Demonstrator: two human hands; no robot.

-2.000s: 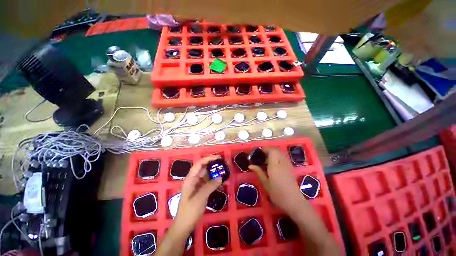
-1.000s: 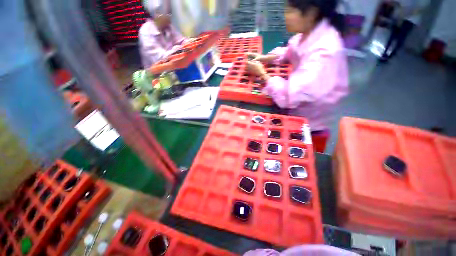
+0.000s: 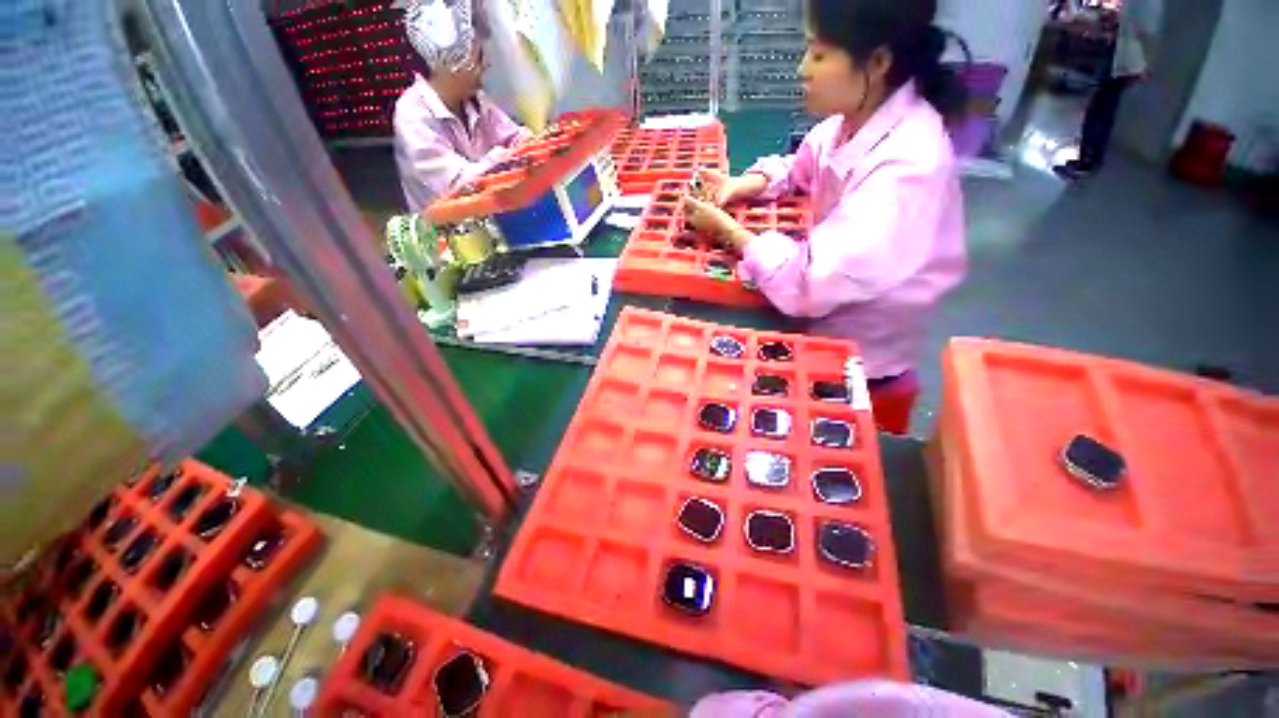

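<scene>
Neither of my hands is in view; a pink sleeve shows at the bottom edge. The side tray point(image 3: 561, 554) lies in front of me, red, its right pockets holding several dark smartwatches and its left pockets empty. One smartwatch point(image 3: 687, 588) near its front shows a small white mark on its screen. Part of the working tray point(image 3: 540, 690) shows at the lower edge, with two smartwatches visible, one of them here point(image 3: 460, 683). Another smartwatch point(image 3: 1093, 460) lies on top of the stacked trays point(image 3: 1017, 407) at the right.
A metal post point(image 3: 337, 267) slants across the left. The far tray point(image 3: 288, 540) with a green piece point(image 3: 82, 686) and white charging pucks point(image 3: 305, 612) are lower left. Beyond are papers point(image 3: 540, 306), a small green fan point(image 3: 418, 260) and two people in pink handling trays.
My view has swung from the working tray to the right, and my hands have left the picture. In the last second the view has shifted only slightly and become sharper.
</scene>
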